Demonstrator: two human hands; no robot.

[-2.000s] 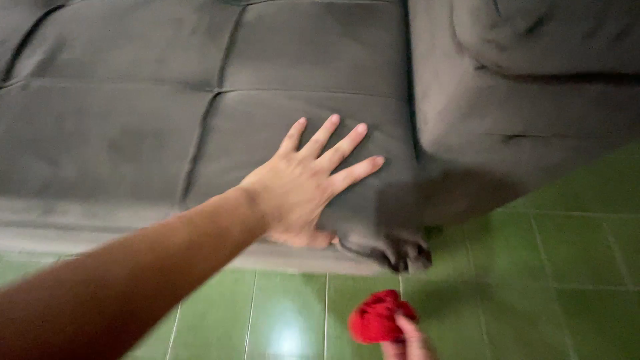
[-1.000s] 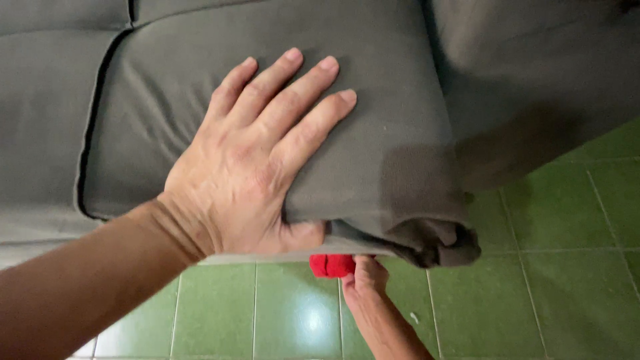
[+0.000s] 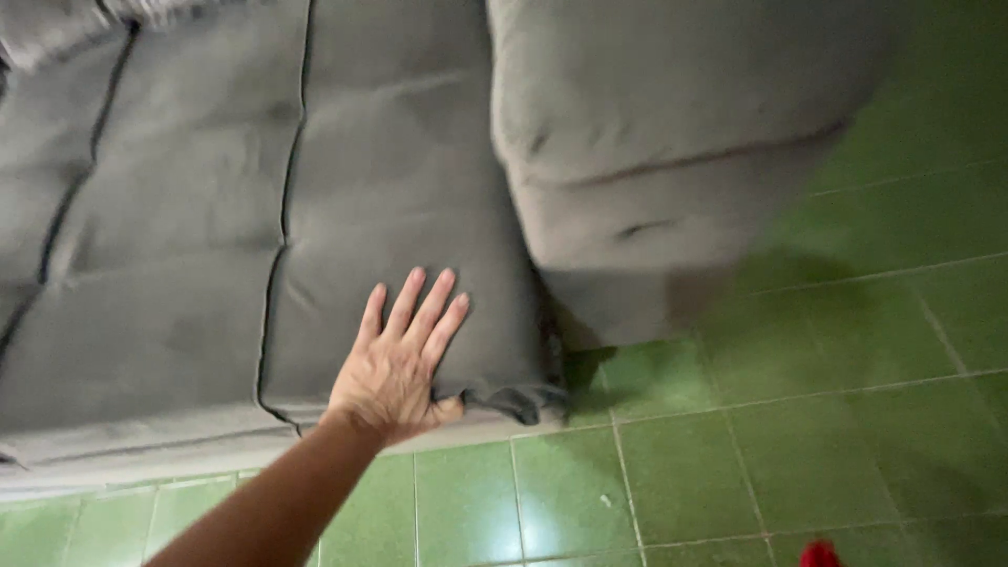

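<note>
My left hand (image 3: 398, 370) lies flat with spread fingers on the grey fabric seat cushion (image 3: 386, 213) of a sofa, close to its front edge. The thumb is at the edge, beside a bunched fold of fabric (image 3: 516, 402) at the cushion's front corner. A small part of a red object (image 3: 819, 554), seemingly cloth, shows at the bottom edge of the view, over the floor. My right hand is out of view.
The padded sofa armrest (image 3: 661, 118) stands right of the cushion. Green floor tiles (image 3: 677, 465) with pale joints run along the sofa's front and right side. A small pale speck (image 3: 605, 500) lies on the tiles.
The red object and my right hand were at the cushion's lower front edge a second ago; the red one is now away at the lower right. My left hand stays on the cushion. The view has shifted.
</note>
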